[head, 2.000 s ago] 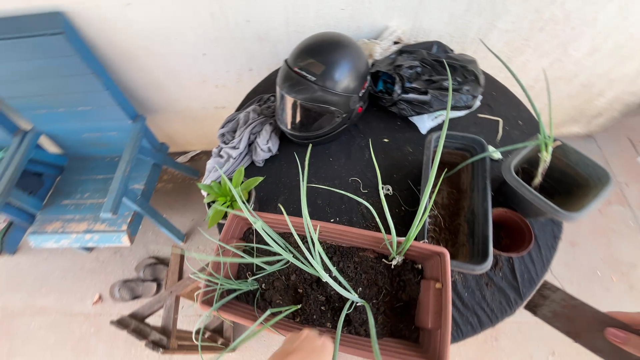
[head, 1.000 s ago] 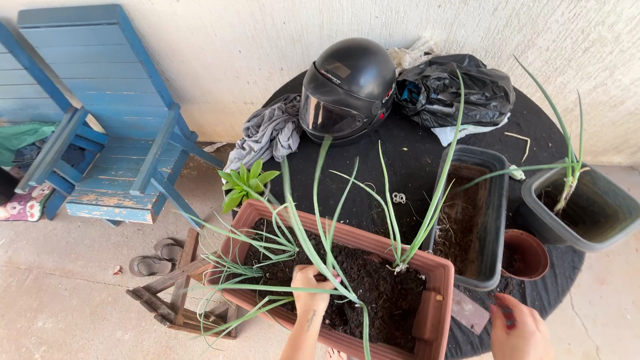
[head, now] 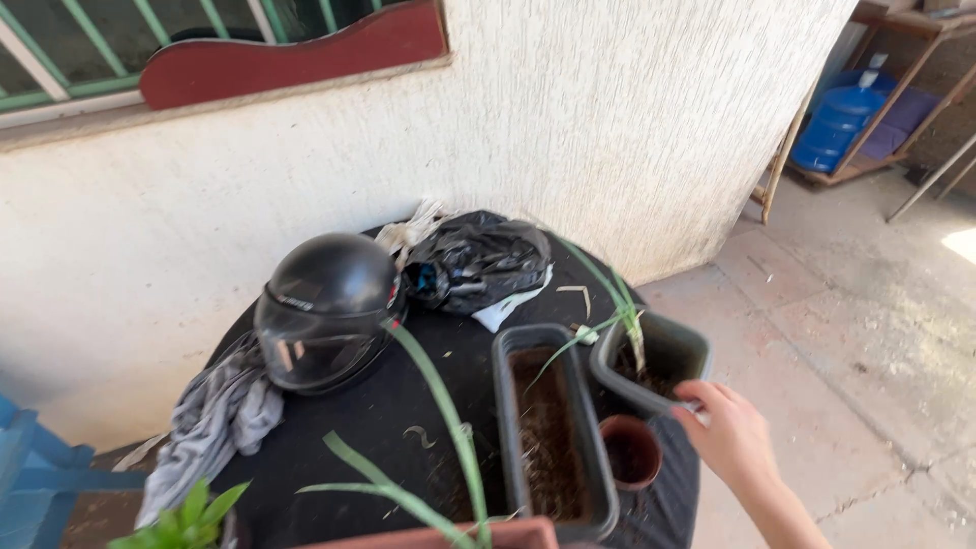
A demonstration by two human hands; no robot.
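Note:
My right hand (head: 728, 435) grips the near rim of a grey plastic pot (head: 690, 339) at the table's right side, fingers inside and thumb at the edge. An onion-like plant (head: 634, 335) with long green leaves leans in that pot, over some soil. Left of it lies a long dark planter (head: 505, 396) with dry soil and roots. A small reddish-brown pot (head: 656, 457) stands between the planter and my hand. At the bottom edge only the rim of a terracotta-coloured planter (head: 534, 534) shows, with green leaves (head: 438, 381) rising from it. My left hand is out of view.
A black motorcycle helmet (head: 328, 305), a grey cloth (head: 221, 419) and a black plastic bag (head: 488, 255) lie on the black-covered round table (head: 366, 427). A leafy plant (head: 183, 522) is at lower left. The textured wall (head: 534, 137) stands behind the table.
My left hand was in the soil of the terracotta-coloured planter and is now out of view. My right hand has moved to the grey pot and taken its rim. The view has swung up and right.

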